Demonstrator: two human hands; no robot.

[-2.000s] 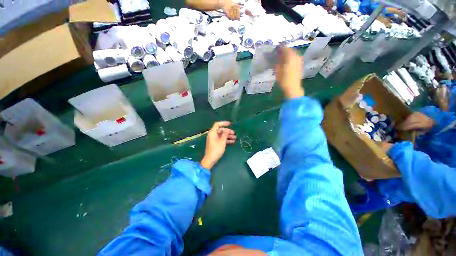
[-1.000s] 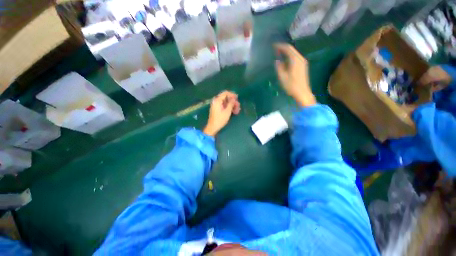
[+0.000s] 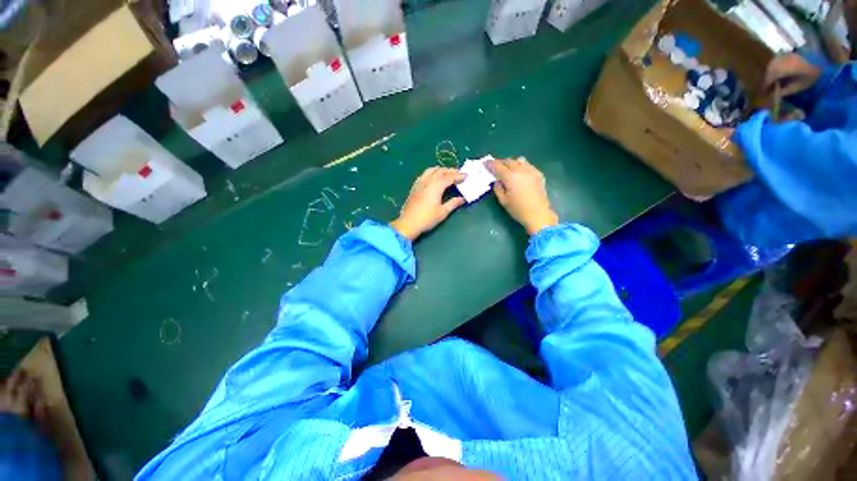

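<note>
A small stack of white folded leaflets (image 3: 476, 180) is between my two hands, just above or on the green worktop (image 3: 423, 310). My left hand (image 3: 430, 199) holds its left edge with thumb and fingers. My right hand (image 3: 521, 191) holds its right edge. Open white boxes with raised flaps and small red marks stand in a row beyond, such as one box (image 3: 378, 58) ahead of my left hand and another (image 3: 225, 117) further left.
A brown carton of small round parts (image 3: 658, 141) is at the right, with another person's hands in it. White cylinders (image 3: 240, 28) lie at the back. Rubber bands (image 3: 445, 153) lie on the worktop. A blue stool (image 3: 639, 282) is at the right. An open brown carton (image 3: 89, 75) is at far left.
The view has tilted down. My right hand has come back from the box row to the leaflets, and my left hand has moved to them. Both now hold them.
</note>
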